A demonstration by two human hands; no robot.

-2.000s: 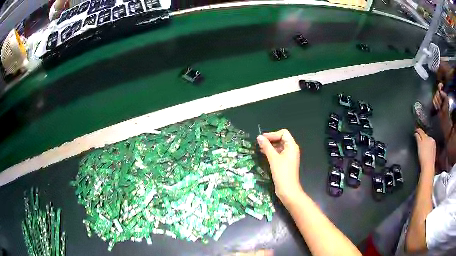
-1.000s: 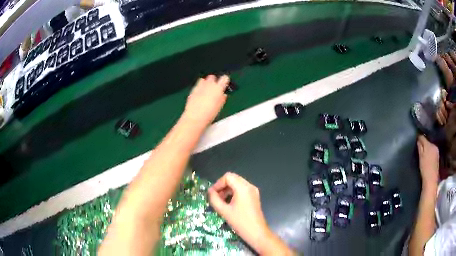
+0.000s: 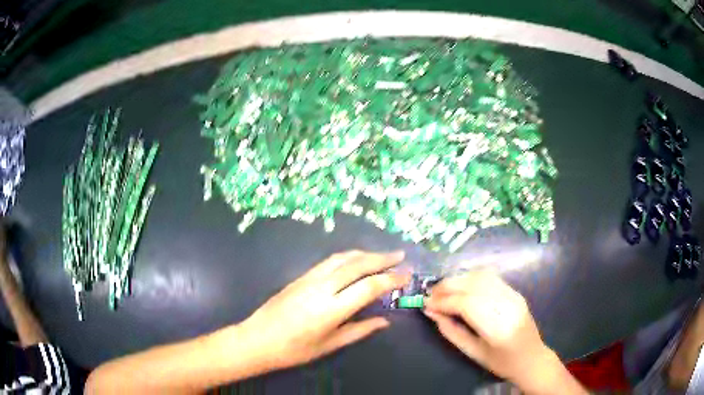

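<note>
A dark plastic housing (image 3: 409, 288) with a green circuit board (image 3: 411, 302) at its near edge is held between my two hands, low over the table just below the heap. My left hand (image 3: 328, 305) grips its left side, fingers over the top. My right hand (image 3: 490, 320) has its thumb and fingertips at its right side. The fingers hide much of the housing. A large loose heap of small green circuit boards (image 3: 370, 139) lies beyond my hands.
Long uncut board strips (image 3: 108, 204) lie at left, with silvery small parts (image 3: 11, 166) at the far left edge. Grouped housings with boards (image 3: 658, 173) lie at right. One housing (image 3: 621, 63) sits by the white strip (image 3: 540, 48); the green belt (image 3: 193, 23) runs beyond. Other people's arms show at both sides.
My left hand has come back from the belt and now holds a housing with my right hand. The view has turned down and left, bringing the whole heap and the long strips into view.
</note>
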